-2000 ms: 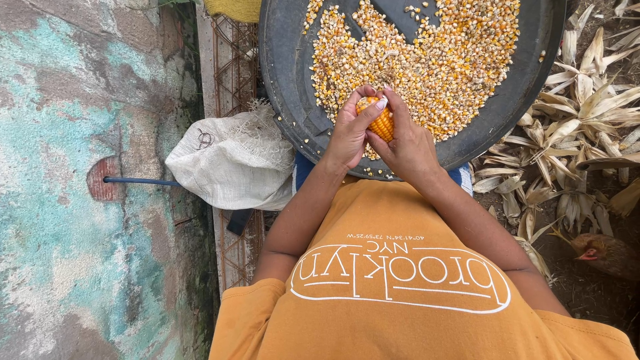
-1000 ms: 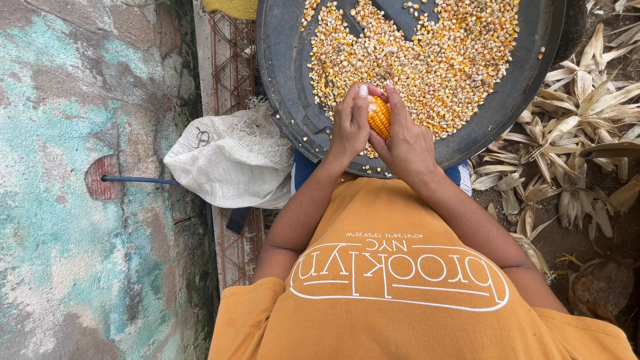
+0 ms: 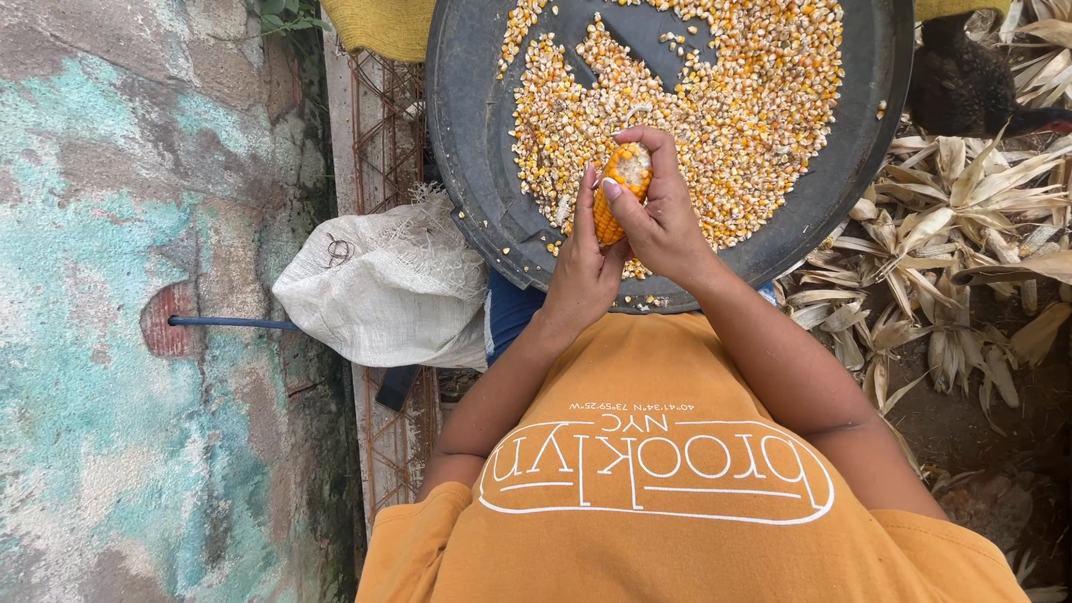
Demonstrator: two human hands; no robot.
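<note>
An ear of orange corn is held upright between my hands, its upper end pale where kernels are off. My left hand wraps the ear from the left and below. My right hand grips it from the right, thumb on the kernels near the bare end and forefinger curled over the top. Beneath them lies a wide round black basin, resting at my lap. Loose yellow and white corn kernels cover much of its floor. The palm sides of both hands are mostly hidden.
A white woven sack lies left of the basin, over a rusty metal lattice. A dark phone-like object is below it. A weathered painted wall stands at the left. Dry corn husks and a dark chicken are at the right.
My right forefinger has moved over the ear's top, and the pale bare end now shows. A dark chicken has come into view at the upper right; the brown one at the lower right is no longer plain.
</note>
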